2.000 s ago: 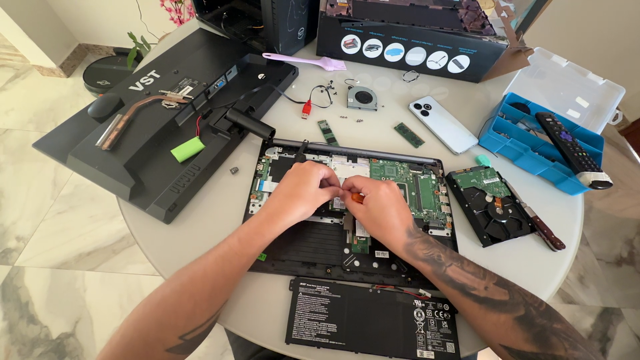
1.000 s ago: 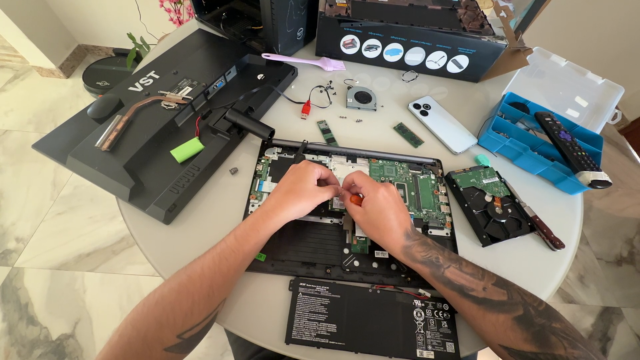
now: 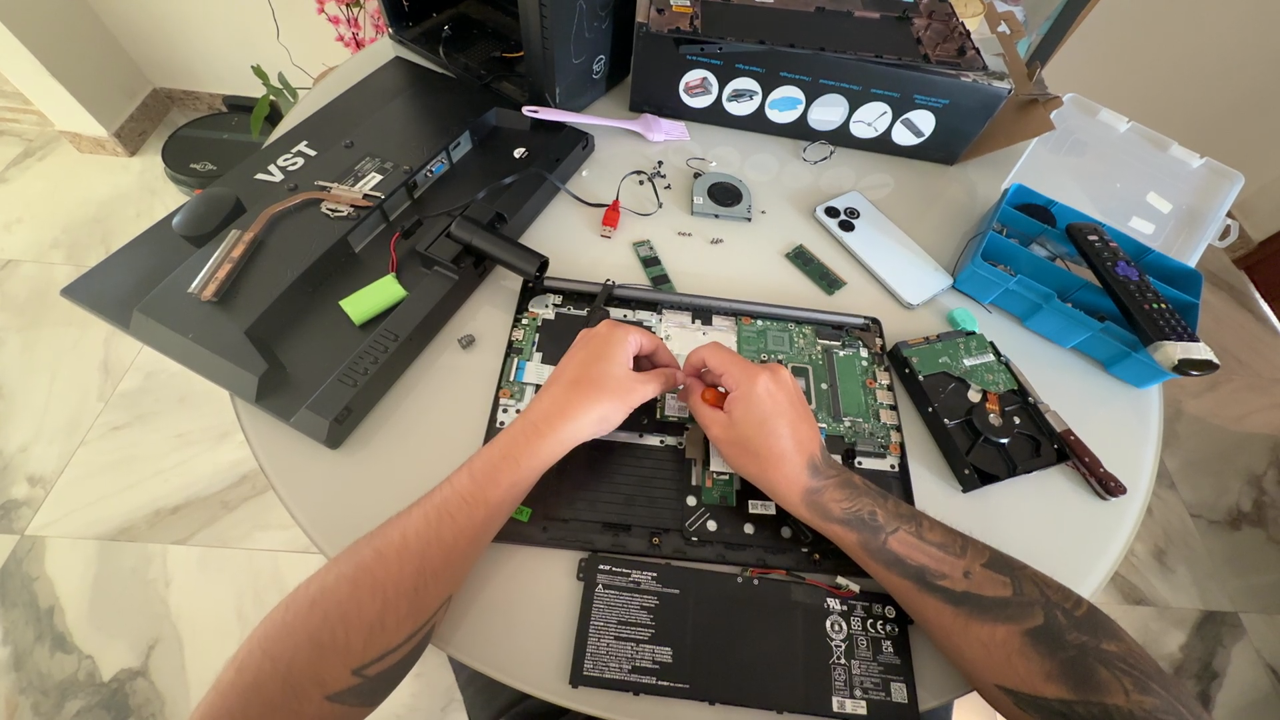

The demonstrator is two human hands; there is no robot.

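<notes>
An opened laptop base lies in front of me with its green motherboard exposed. Over its middle, my left hand has thumb and forefinger pinched together, but what is between them is too small to tell. My right hand touches those fingertips and is closed around an orange-handled tool, probably a screwdriver, its shaft hidden. Below the laptop lies a black Acer laptop battery. Beyond its rear edge are two memory-like green circuit modules and a cooling fan.
On the left, a monitor lies face down, bearing a copper heat pipe and green battery pack. Rightward are a smartphone, hard drive, knife, blue organizer box and remote control. A pastry brush lies behind.
</notes>
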